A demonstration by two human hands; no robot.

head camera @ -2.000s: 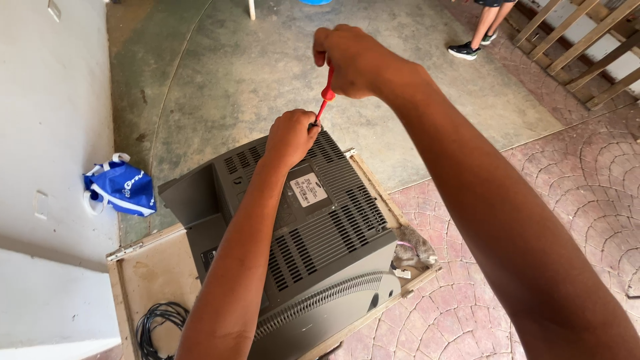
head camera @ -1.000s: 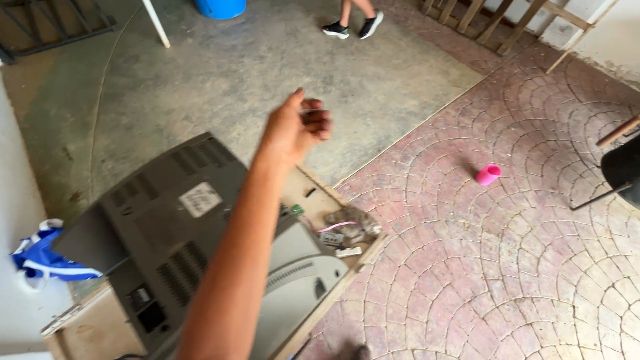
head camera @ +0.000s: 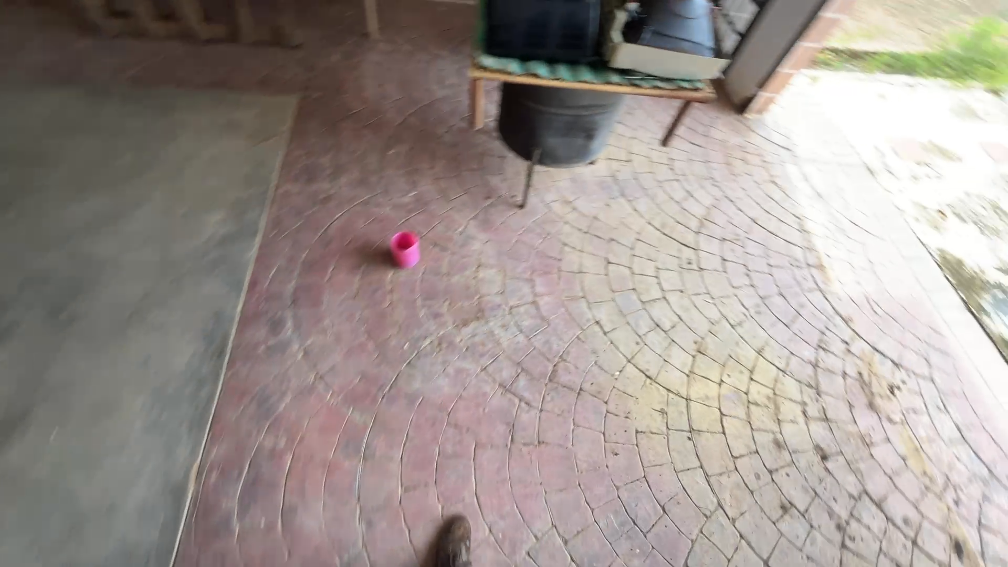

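Neither of my hands shows in the head view now, so what they hold or touch is hidden. A small pink cup (head camera: 405,250) stands on the patterned paving, left of the middle. Farther off, near the top, a low table with a green corrugated top (head camera: 575,72) bears a dark boxy object (head camera: 542,30) and a light open box (head camera: 669,60) with a dark item in it. A round black tub (head camera: 559,122) is beneath the table.
The tip of a brown shoe (head camera: 454,542) is at the bottom edge. Smooth grey concrete (head camera: 118,315) borders the paving on the left. A dark post (head camera: 776,51) rises beside the table, with bright ground and grass (head camera: 945,57) beyond. Wooden slats (head camera: 189,20) are blurred at the upper left.
The view has swung far to the right. The dark casing, the red screwdriver and both hands, seen two seconds ago, have left the picture; the low table has come into view.
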